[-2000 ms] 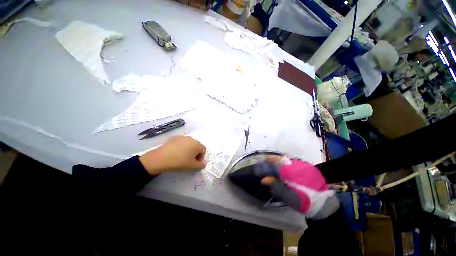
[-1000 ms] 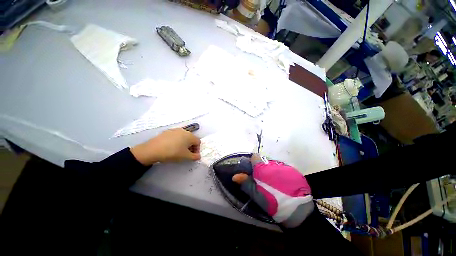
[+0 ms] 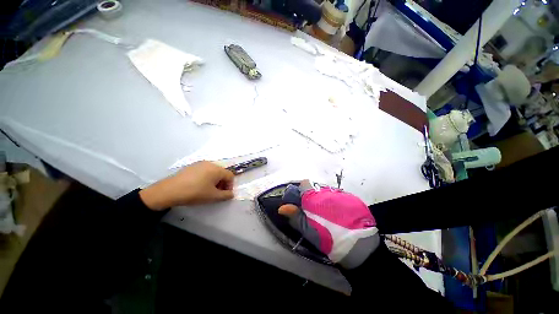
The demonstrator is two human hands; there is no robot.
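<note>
My right hand (image 3: 336, 222), in a pink, white and grey fingerless glove, grips the dark steam iron (image 3: 276, 216), which lies flat near the table's front edge, its tip pointing up and left. My left hand (image 3: 197, 184) is bare and pinches the left end of a small white lace piece (image 3: 247, 186). The iron covers the piece's right part. The dark thread snips (image 3: 251, 164) lie just behind my left hand, which hides their points. A tiny dark pointed tool (image 3: 339, 178) lies behind the glove.
White fabric pieces (image 3: 160, 66) lie at left and centre. A grey-brown wrapped tool (image 3: 243, 62) lies at the back. A tape roll (image 3: 109, 7) is far left. A dark red card (image 3: 403, 110), scissors (image 3: 431, 168) and a pale green handled object (image 3: 477, 159) are at right. The iron's hose runs right.
The iron has moved left onto the lace piece, close to my left hand. The camera view has shifted, so the table things appear further right. My left hand now covers the snips' points.
</note>
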